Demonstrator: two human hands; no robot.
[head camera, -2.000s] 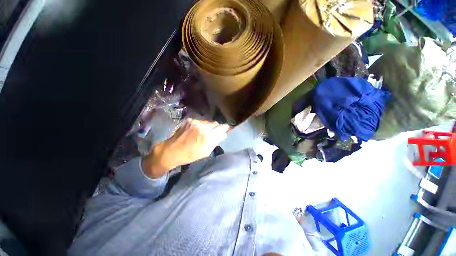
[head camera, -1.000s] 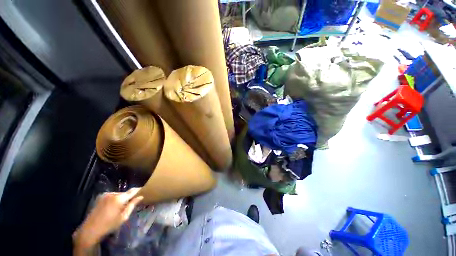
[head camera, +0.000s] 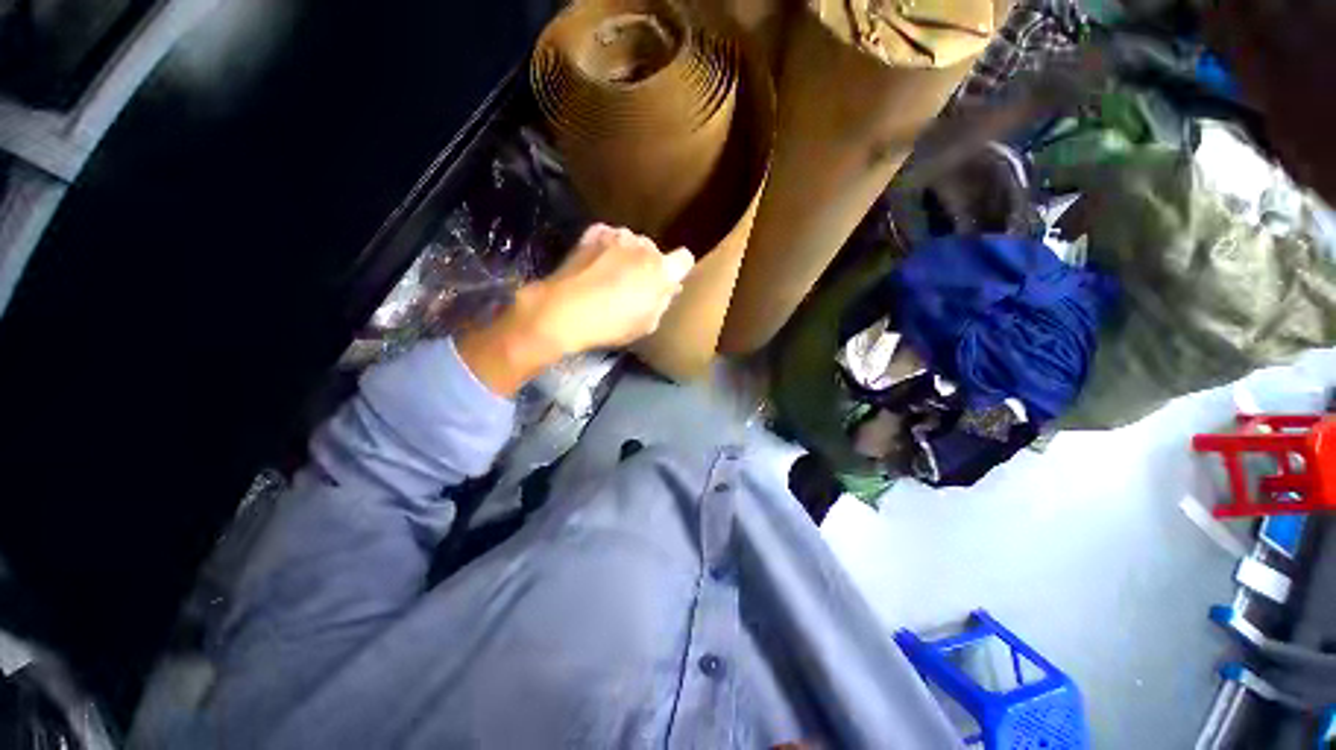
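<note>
My left hand (head camera: 594, 301) reaches in from the left, its fingers closed at the loose outer edge of a large kraft roll (head camera: 645, 161). The roll stands leaning at top centre, its spiral end facing up and its outer layer sagging open. The fingertips are slightly blurred. My right hand cannot be made out. A small skin-coloured patch at the bottom edge and a dark brown blur at the top right corner are too unclear to name.
Another kraft roll (head camera: 850, 161) with a folded end stands right of it. Blue cloth (head camera: 1004, 322) and a pale green sack (head camera: 1216, 279) lie further right. A blue stool (head camera: 1011, 696) and a red stool (head camera: 1275, 469) stand on the grey floor. A large black surface (head camera: 191, 366) fills the left.
The view swung right and back. My left hand still holds the roll's edge and sits further up, nearer the rolls, than one second ago. The dark blur at top right is new.
</note>
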